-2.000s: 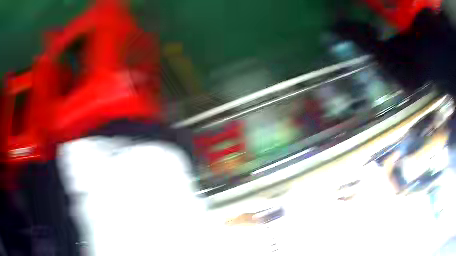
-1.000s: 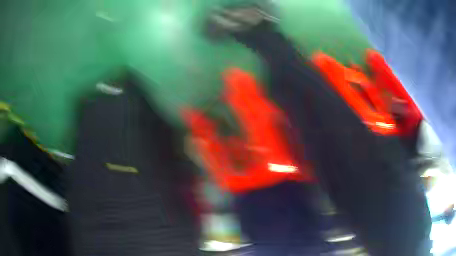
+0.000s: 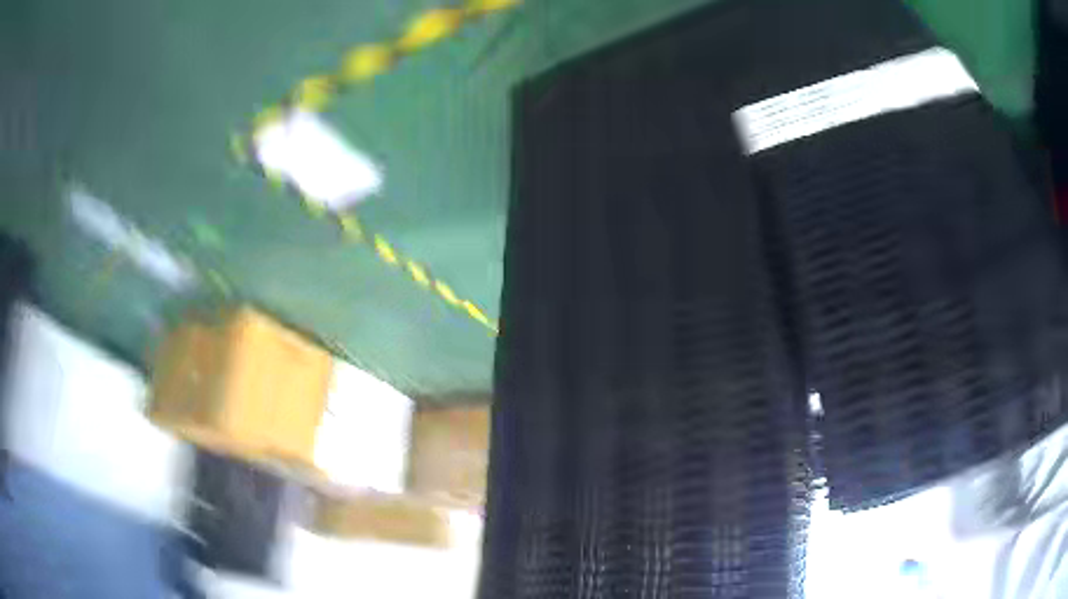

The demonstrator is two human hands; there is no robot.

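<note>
Two tall black ridged blocks, which look like slotted trays or racks (image 3: 644,293), fill the centre and right of the view. The right block (image 3: 925,257) has a white strip (image 3: 861,100) across one end. The two stand side by side with a thin dark gap between them. Neither of my hands is in the picture. The view is tilted and blurred.
Tan cartons (image 3: 275,380) and white boxes (image 3: 88,410) are at the lower left, with a blurred blue shape (image 3: 82,538) below. Yellow-black tape (image 3: 404,260) and a white rectangle (image 3: 319,160) lie on the green floor (image 3: 433,176). White cloth (image 3: 1042,515) shows at the lower right edge.
The red stools have left the view. The black blocks now appear much larger, and the cartons, floor tape and white rectangle have come into view at the left.
</note>
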